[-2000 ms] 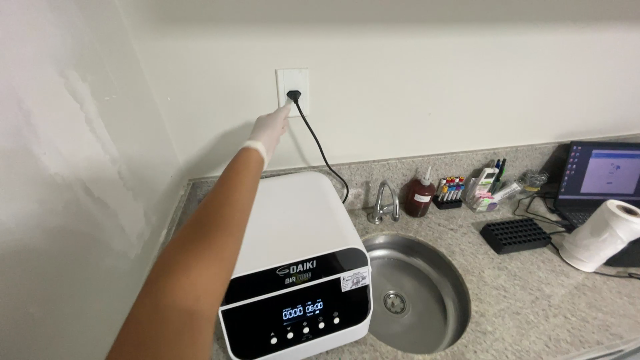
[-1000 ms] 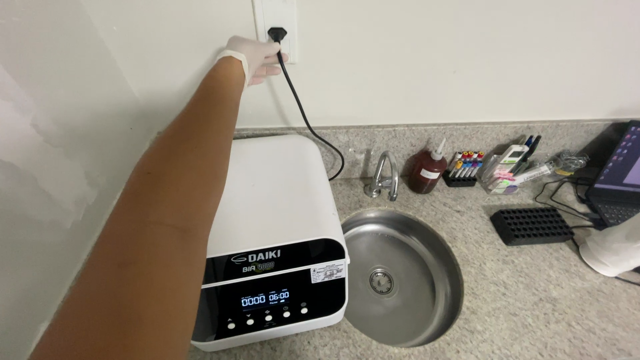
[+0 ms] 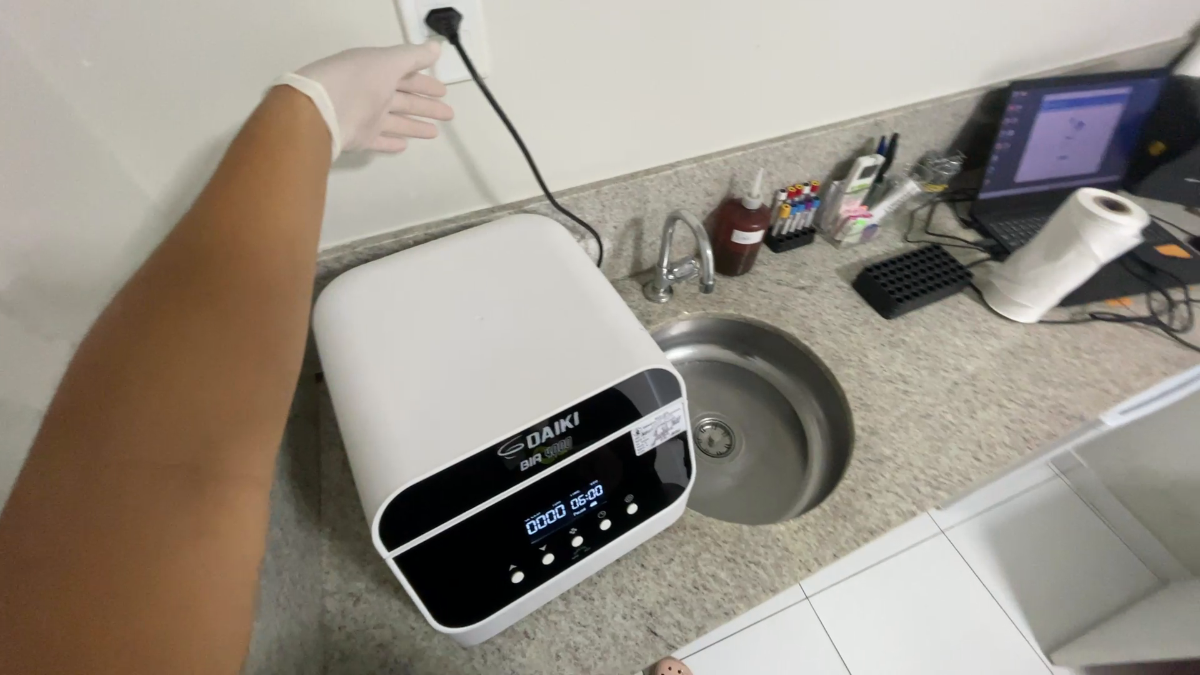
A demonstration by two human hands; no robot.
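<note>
My left hand point(image 3: 384, 98), in a white glove, is held out with its fingers apart beside the wall outlet point(image 3: 473, 47). Its thumb is close to the black plug point(image 3: 443, 21), which sits in the outlet; nothing is in the hand. From the plug a black power cord point(image 3: 516, 136) hangs down behind a white Daiki benchtop machine point(image 3: 487, 319), apparently a centrifuge. The machine's lid is down, and its black front panel point(image 3: 562, 525) has a lit display above a row of white buttons. My right hand is out of view.
Right of the machine are a round steel sink point(image 3: 759, 431) and a faucet point(image 3: 680, 258). Along the granite counter point(image 3: 937, 394) stand a brown squeeze bottle point(image 3: 741, 234), capped tubes in a rack point(image 3: 792, 230), a black tube rack point(image 3: 914, 279), a paper roll point(image 3: 1064, 253) and a laptop point(image 3: 1069, 150).
Two seconds ago my left hand's fingers were at the plug; now they are spread beside it. The plug stays in the outlet and the display stays lit. The view has shifted.
</note>
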